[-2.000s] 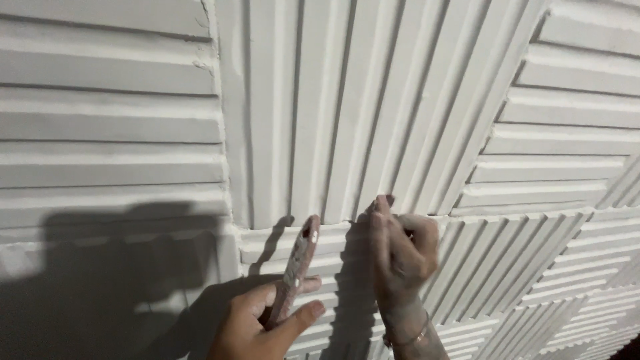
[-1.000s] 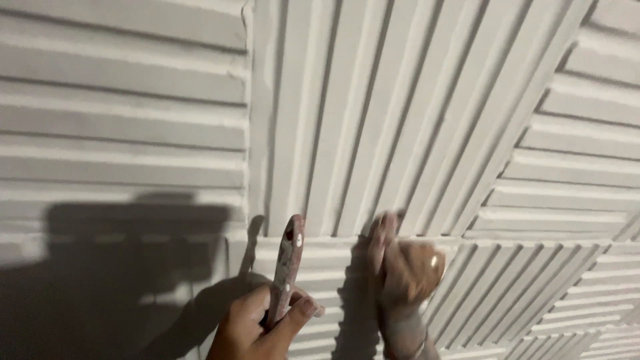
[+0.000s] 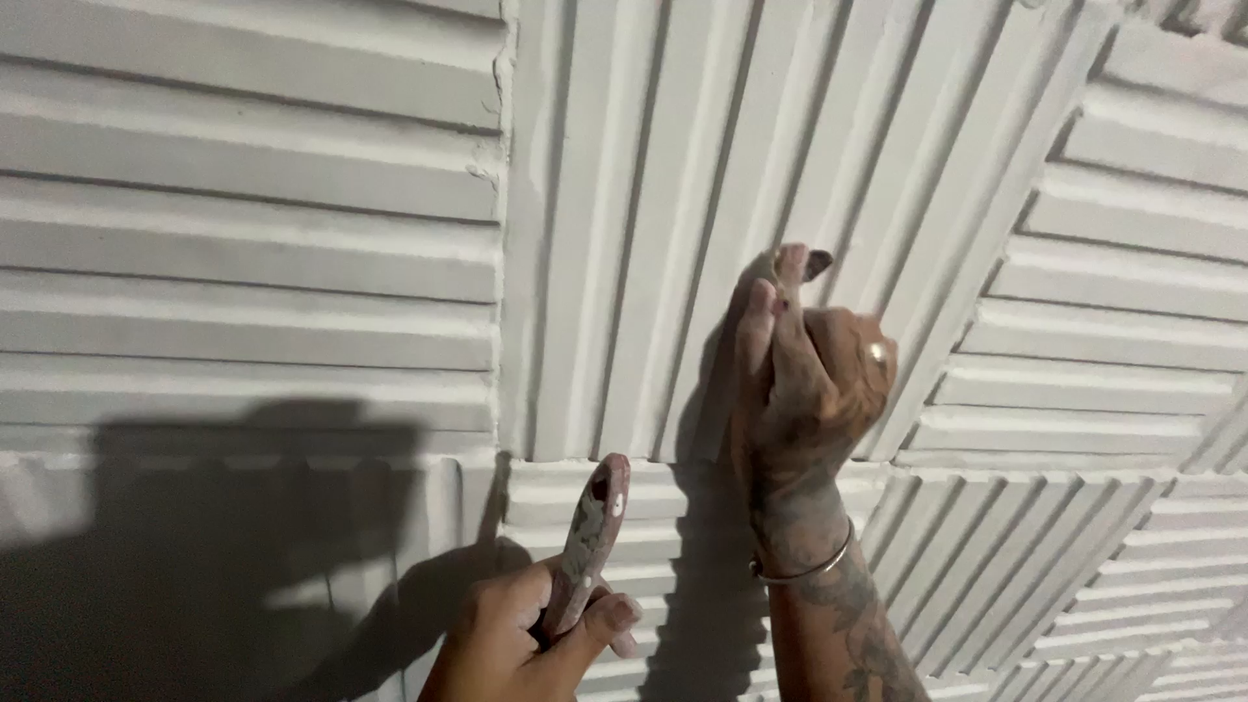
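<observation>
My left hand (image 3: 531,624) is closed around a paint-spattered handle (image 3: 590,546), its end with a hole pointing up; the lower part of the tool is hidden in the hand. My right hand (image 3: 814,380), with a ring and a bracelet (image 3: 809,570), is at the central ribbed white wall panel (image 3: 673,224). Its fingertips are at the grooves, and a small dark spot (image 3: 817,263) shows beside them. Whether something small sits between the fingertips, I cannot tell.
White panels with horizontal ribs lie at the left (image 3: 244,234) and right (image 3: 1102,322). Smaller ribbed panels (image 3: 1014,565) continue below. Rough seams run between panels. Dark shadows (image 3: 195,565) of the person fall across the lower left and beneath the right hand.
My right hand has moved up from the horizontal seam onto the central panel's ribs. My left hand still holds the spattered handle.
</observation>
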